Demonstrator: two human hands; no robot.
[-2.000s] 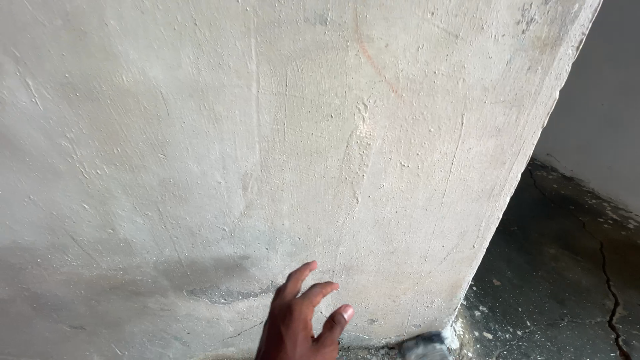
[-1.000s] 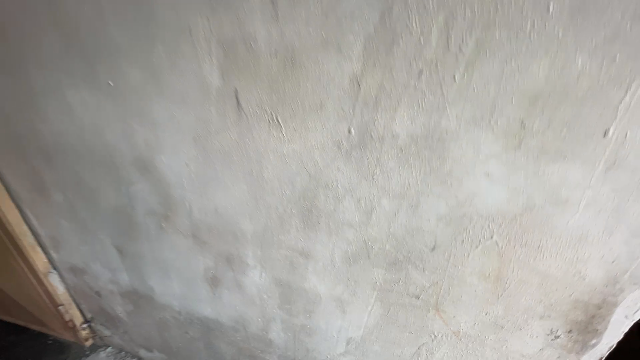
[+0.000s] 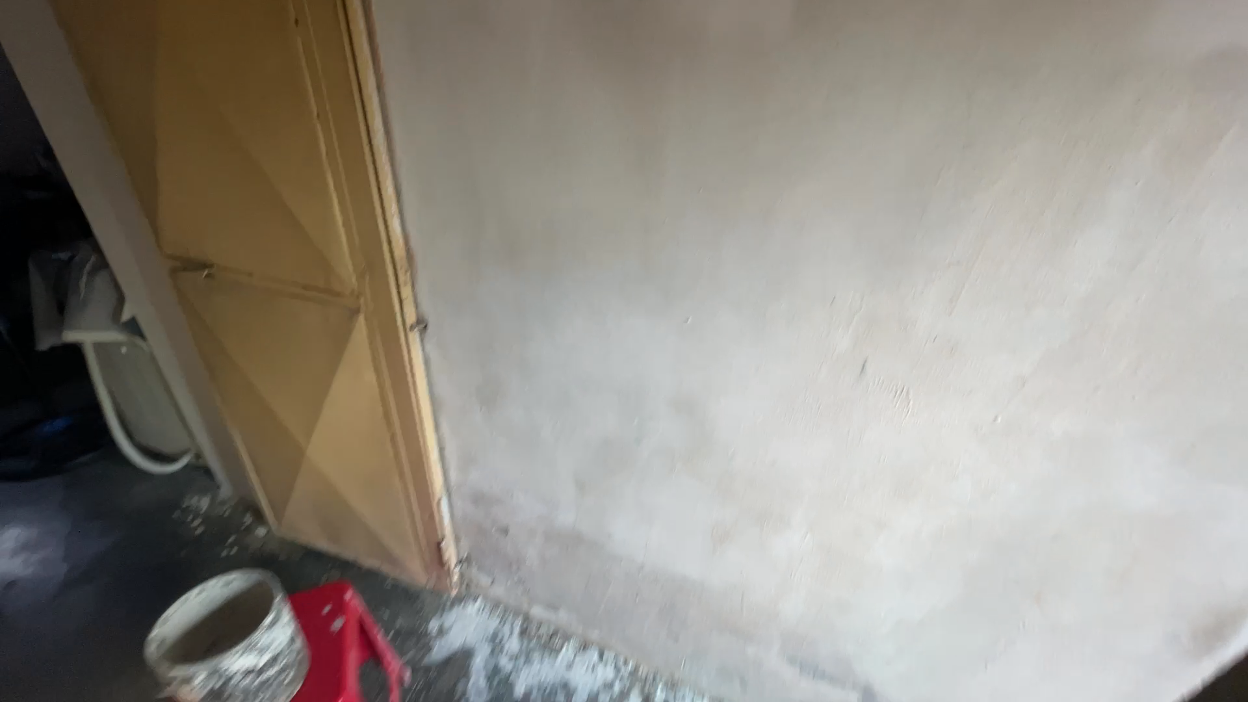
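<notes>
Neither of my hands can be made out in the head view now. At the lower left, a round bucket [image 3: 255, 655], its outside smeared with whitish material, stands at a red plastic stool [image 3: 336, 639]. A small skin-toned patch shows at the bucket's lower left edge, too little to tell what it is. A pale, rough plastered wall [image 3: 780, 341] with small ridges and stains fills the middle and right.
A tan metal door [image 3: 263, 292] meets the wall's left edge. Beyond it, a white curved-frame object [image 3: 136, 390] stands in a dark room. White splatter [image 3: 526, 653] marks the dark floor along the wall's foot.
The view has swung far to the left, bringing in the door, bucket and stool. The hand seen low against the wall two seconds ago has left the view.
</notes>
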